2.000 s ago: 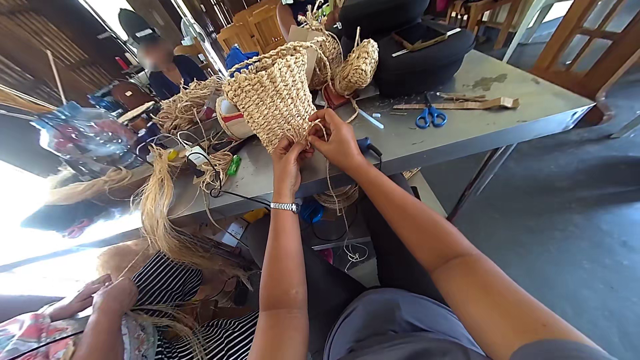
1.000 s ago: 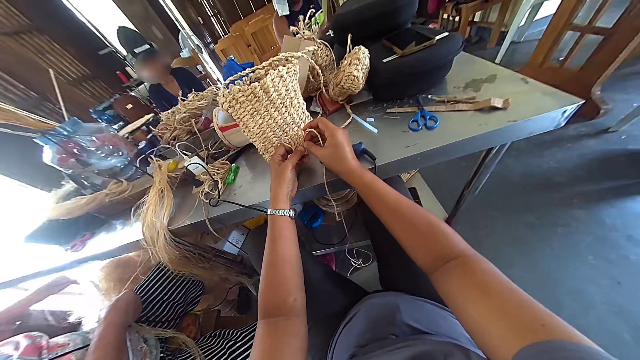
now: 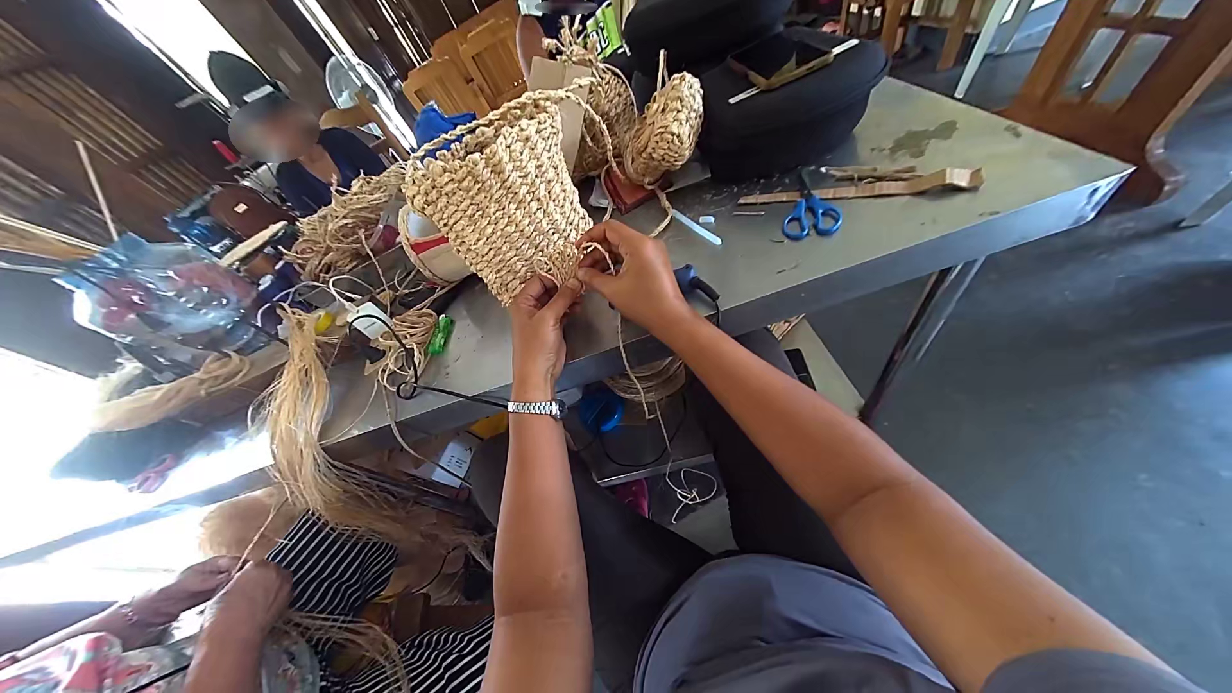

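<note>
A woven natural-fibre basket (image 3: 500, 192) lies tilted over the table, its rim toward the upper left. My left hand (image 3: 541, 313), with a metal-band watch on the wrist, pinches the basket's lower edge. Close beside it my right hand (image 3: 630, 274) holds a thin fibre cord (image 3: 624, 351) between thumb and fingers at the basket's lower right edge. That cord hangs down past the table edge toward my lap. Behind the basket sit a smaller woven fibre piece (image 3: 666, 125) and another woven piece (image 3: 608, 111), partly hidden.
On the metal table (image 3: 1011, 207) lie blue-handled scissors (image 3: 811, 217), a flat strip (image 3: 905, 185), a green lighter-like item (image 3: 440, 335) and a black case (image 3: 789, 106). Loose fibre (image 3: 308, 414) hangs over the edge. A co-worker's hands (image 3: 236, 587) hold fibre at lower left; another person (image 3: 308, 144) sits beyond.
My right hand's fingers have shifted slightly at the basket's edge, and the cord loop there has changed shape. At lower left the co-worker's hands have moved.
</note>
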